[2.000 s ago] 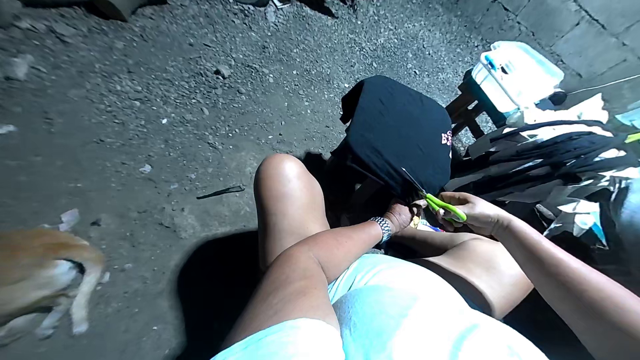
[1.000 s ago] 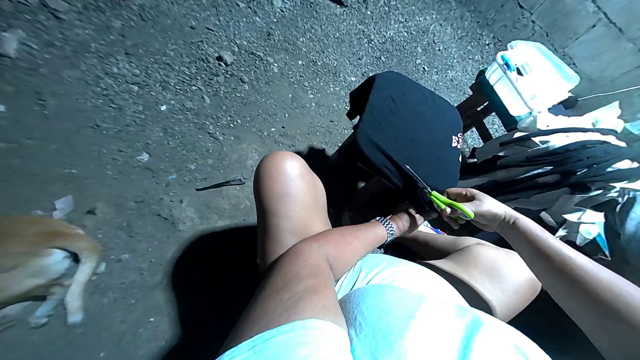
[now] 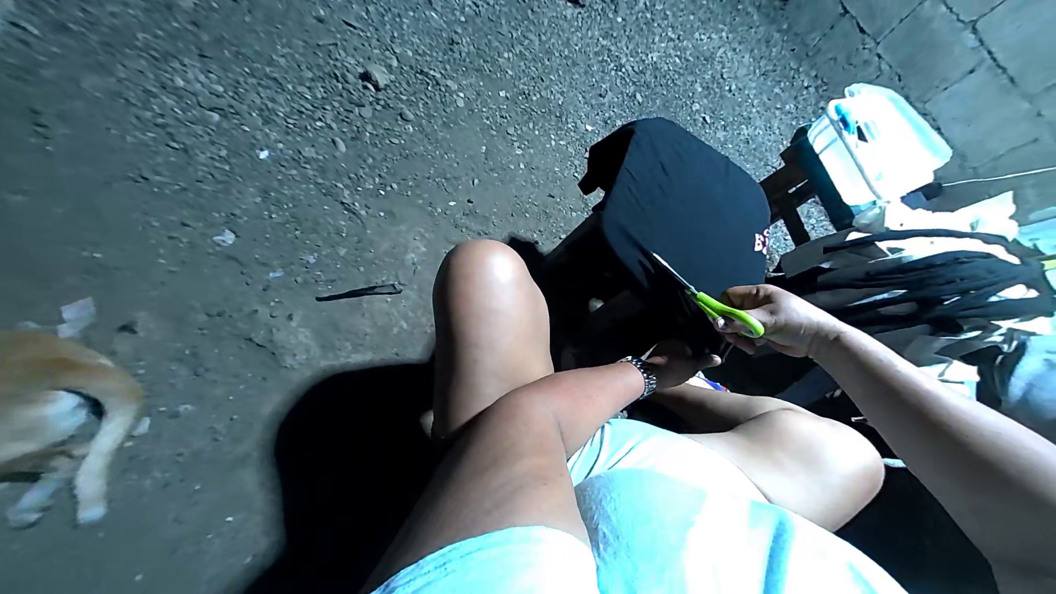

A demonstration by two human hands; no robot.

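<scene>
A black cloth (image 3: 689, 206) with a small pinkish print near its right edge is draped over a seat-like support. My right hand (image 3: 767, 318) grips the green handles of a pair of scissors (image 3: 722, 312), whose metal blades lie over the cloth's lower part, pointing up and left. Whether the blades are cutting cannot be told. Below them my left hand (image 3: 681, 365), with a metal-banded watch (image 3: 642, 376) on the wrist, appears to pinch the shadowed lower edge of the cloth. Its fingertips are partly lost in the dark.
At right, dark and white cloth strips (image 3: 916, 276) lie piled beside my right forearm. Behind them a white plastic container (image 3: 879, 148) rests on a wooden stand (image 3: 788, 194). A tan dog (image 3: 62, 404) is at far left. A thin dark object (image 3: 359, 292) lies on the gravelly ground.
My right hand with the scissors has shifted slightly up from its place one second ago, and the gap between my hands has widened. My left hand stays low by the cloth.
</scene>
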